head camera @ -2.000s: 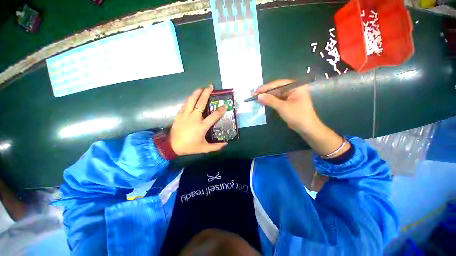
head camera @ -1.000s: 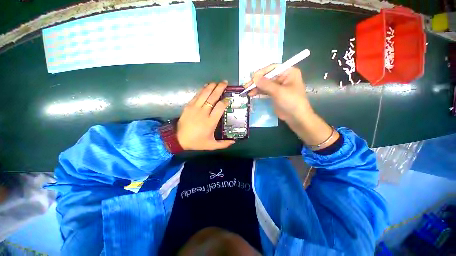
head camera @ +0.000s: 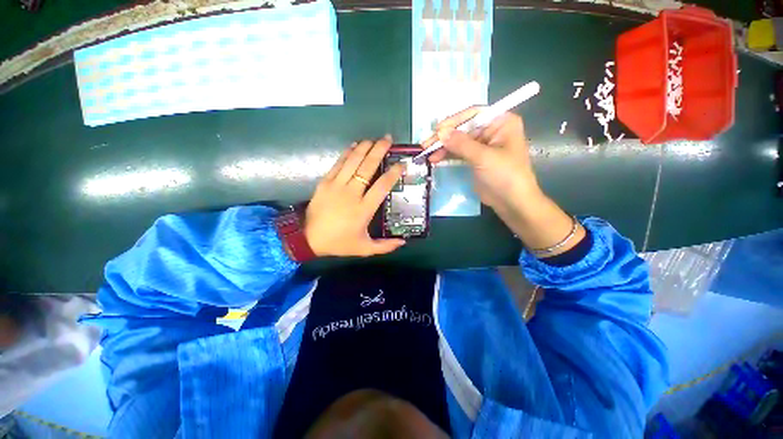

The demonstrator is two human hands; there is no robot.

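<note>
An open phone unit [head camera: 408, 206] with a dark red frame and a green and silver board lies on the green bench in front of me. My left hand [head camera: 348, 201] lies around its left side and steadies it, fingers over its upper left part. My right hand [head camera: 491, 154] holds white-looking tweezers [head camera: 508, 104], their tip at the phone's upper end. The narrow sticker sheet [head camera: 452, 77] stands lengthwise behind and beside the phone, its lower part partly hidden by my right hand. I cannot tell whether a sticker is at the tip.
A wide pale sheet [head camera: 210, 64] lies crosswise at the back left. A red bin [head camera: 640, 81] with small white parts [head camera: 675, 81] is at the back right, with more white parts scattered left of it. A clear plastic tray [head camera: 687, 274] is at the right edge. A blurred person sits lower left.
Since the first frame, my right hand has brought the tweezers from the sticker sheet left onto the phone's upper end. The tweezers now look white. The last second shows almost no change.
</note>
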